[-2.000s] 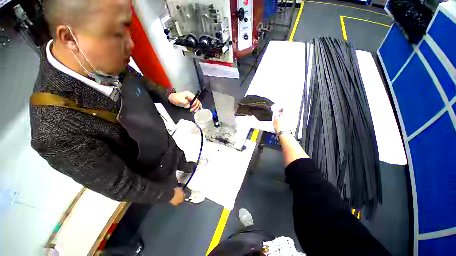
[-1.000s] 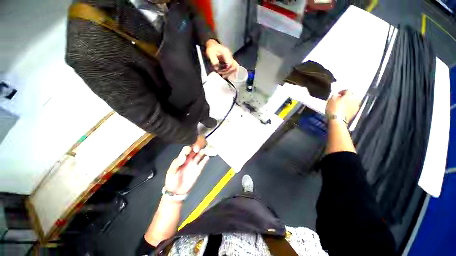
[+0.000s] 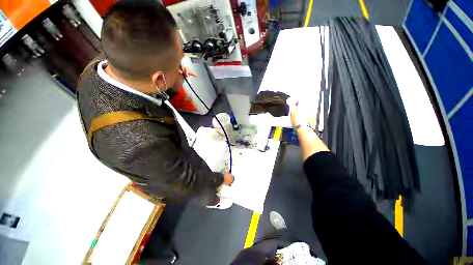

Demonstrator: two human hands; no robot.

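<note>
My right hand (image 3: 300,118) reaches to the near end of the white worktable (image 3: 295,49), just right of a dark brown bundle (image 3: 269,103). Its fingers are small and blurred, so I cannot tell whether they hold anything. My left hand is not in view. Another person in a dark tweed jacket with mustard straps holds a thin black belt strip (image 3: 222,124). It runs in a curve from one raised hand near the machine to the other hand lower down. Many black-grey belt strips (image 3: 363,98) lie lengthwise on the worktable and hang over its near end.
The belt-edge machine (image 3: 207,26) stands ahead, with round black rollers low on its face. A white tub (image 3: 221,120) and dark scraps are on its base. A wooden-edged tray (image 3: 150,226) is at lower left. Blue panels (image 3: 446,57) line the right side.
My left hand, in view one second ago, has left the picture. The other person has leaned towards the machine and raised one hand with the strip. The view has tilted up again.
</note>
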